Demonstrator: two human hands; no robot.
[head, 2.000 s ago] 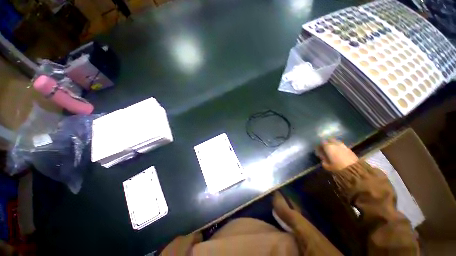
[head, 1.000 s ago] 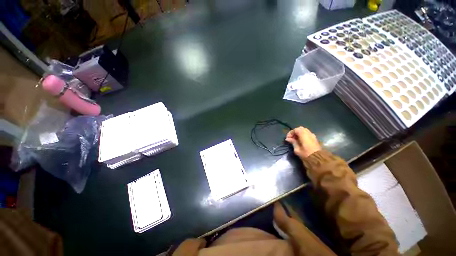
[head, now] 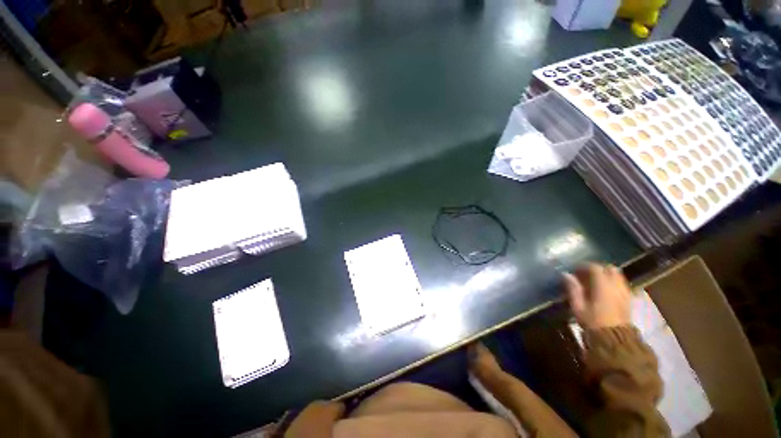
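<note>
A loose black cord bundle (head: 471, 235) lies in a ring on the green tabletop. Left of it is a thin pile of white backing cards (head: 384, 285) with dark marks along the edges. A second low card pile (head: 250, 334) lies farther left, and a tall white card stock (head: 235, 216) stands behind it. My right hand (head: 599, 295) is at the table's front edge, over the carton's near side, right of the cord bundle and apart from it. It is blurred, and I cannot tell if it holds anything. My left hand is not in view; only a dark brown sleeve shows at lower left.
A clear plastic tray (head: 557, 128) with small white rings leans by a thick stack of dotted sheets (head: 676, 128). An open carton (head: 728, 316) sits below the table edge. A plastic bag (head: 103, 222), a pink bottle (head: 120, 142) and a small box (head: 167, 104) are at left.
My right hand went from the table edge to the cord bundle, then back right to the edge. The bundle lies as a slightly changed ring. A sleeve has come in at lower left.
</note>
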